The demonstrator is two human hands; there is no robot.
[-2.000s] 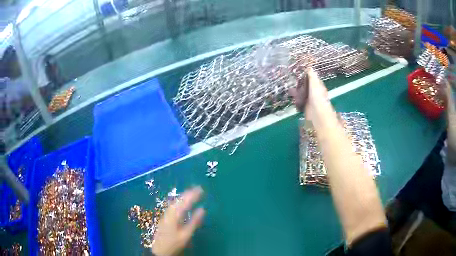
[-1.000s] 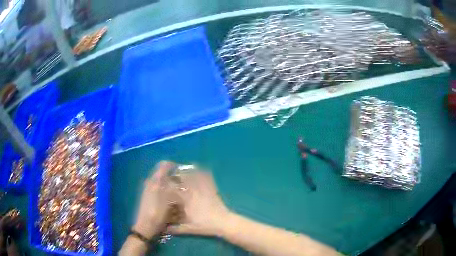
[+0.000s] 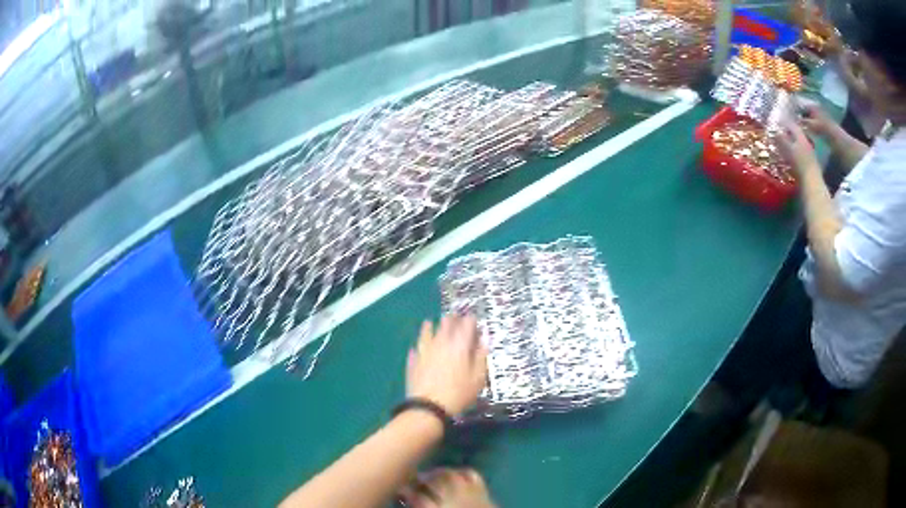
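Note:
A thick stack of silvery sprue frames (image 3: 541, 327) lies on the green bench in front of me. My left hand (image 3: 449, 367), with a dark band at the wrist, is at the stack's left edge. Its fingers are apart and seem to touch the edge; the thumb side is hidden. My right hand (image 3: 452, 488) is at the bottom edge of the picture, cut off and blurred, below my left forearm. I cannot tell what it holds. The nippers cannot be made out.
A tangled heap of empty runners (image 3: 338, 198) lies behind the pale rail (image 3: 497, 220). A flat blue tray (image 3: 149, 342) and a parts bin (image 3: 84, 437) are at left. A few loose parts (image 3: 179, 493) lie beside it. At right, a person's hands work over a red container (image 3: 730, 179).
The view has swung right. My hands have parted from the cupped parts at left; my left hand has reached the stack, my right is at the bottom edge. The nippers beside the stack no longer show.

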